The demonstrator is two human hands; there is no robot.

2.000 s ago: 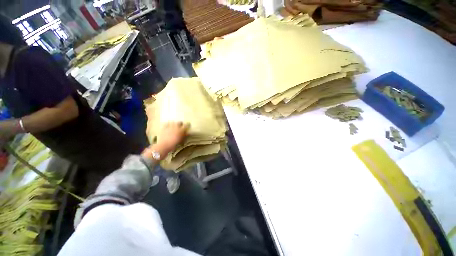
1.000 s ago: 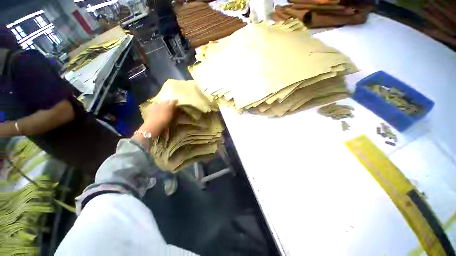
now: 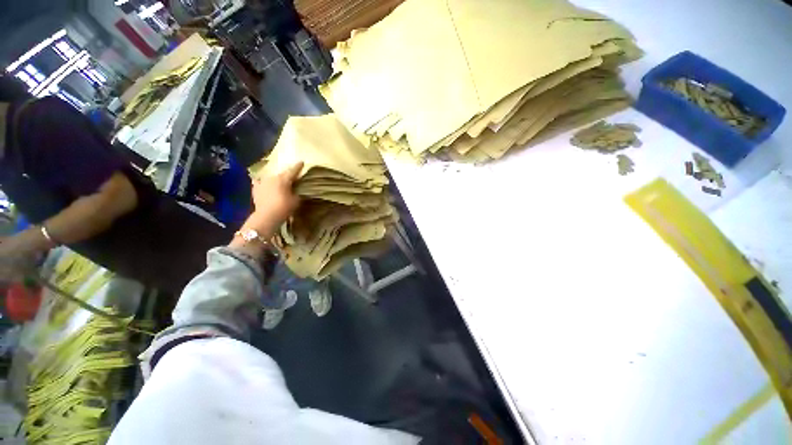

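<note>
My left hand (image 3: 276,198), with a wristband, grips the left edge of the upper bag panels (image 3: 326,149) in a khaki pile. The pile sits on a low stand beside the table. The lifted panels curve upward, and fanned layers lie below them. My fingertips are partly hidden at the panel edges. My right hand is out of the picture. A larger fanned stack of panels (image 3: 486,65) lies on the white tabletop.
Right of the large stack are loose small tabs (image 3: 606,136), a blue parts box (image 3: 712,106) and a yellow template (image 3: 695,239). A person (image 3: 95,187) stands at left beside yellow strips (image 3: 78,378). The table edge (image 3: 460,322) runs beside the stand.
Since the oldest frame, my left hand has moved from the pile's top to its left edge and raised some panels. The view has shifted, with the tabletop items now higher.
</note>
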